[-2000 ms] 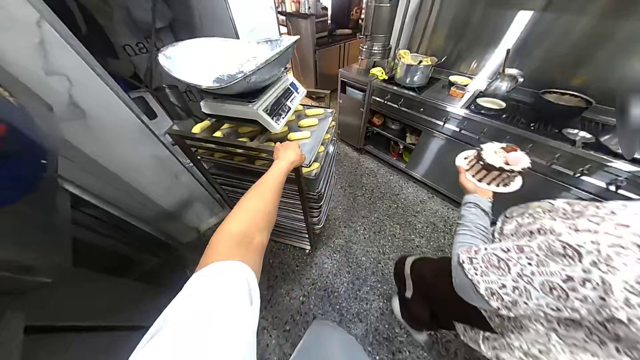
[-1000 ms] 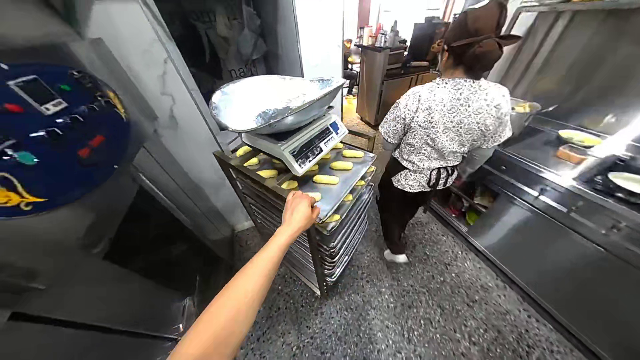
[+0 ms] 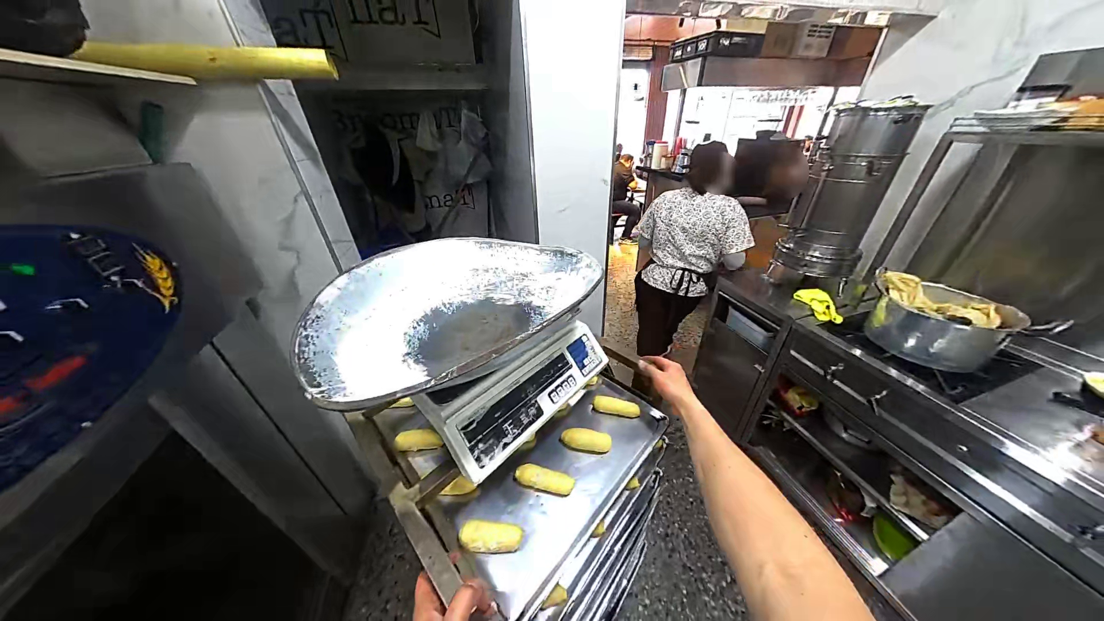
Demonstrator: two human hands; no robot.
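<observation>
A metal tray rack (image 3: 423,552) fills the lower middle, its stacked trays running downward. My left hand (image 3: 453,599) is at the bottom edge of the view, its fingers closed around the near corner of the rack frame. With my arm stretched forward, my right hand (image 3: 666,379) touches the far right corner of the rack; how firmly it grips there is hard to see. Yellow dough rolls (image 3: 543,479) lie on the top metal tray (image 3: 552,561). A digital scale (image 3: 517,414) with a large, flour-dusted metal pan (image 3: 448,319) rests over this tray.
A person (image 3: 690,241) in a patterned top stands beyond the rack, near the passage. At right runs a steel stove counter (image 3: 862,362) with a large pot (image 3: 944,328), a yellow cloth (image 3: 818,304) and a tall steamer (image 3: 828,190). A marble-patterned wall (image 3: 573,147) stands behind the scale.
A second hand now shows at the rack's near corner, and my right hand is at its far right corner. The co-worker has moved farther away, toward the passage. The view has turned.
</observation>
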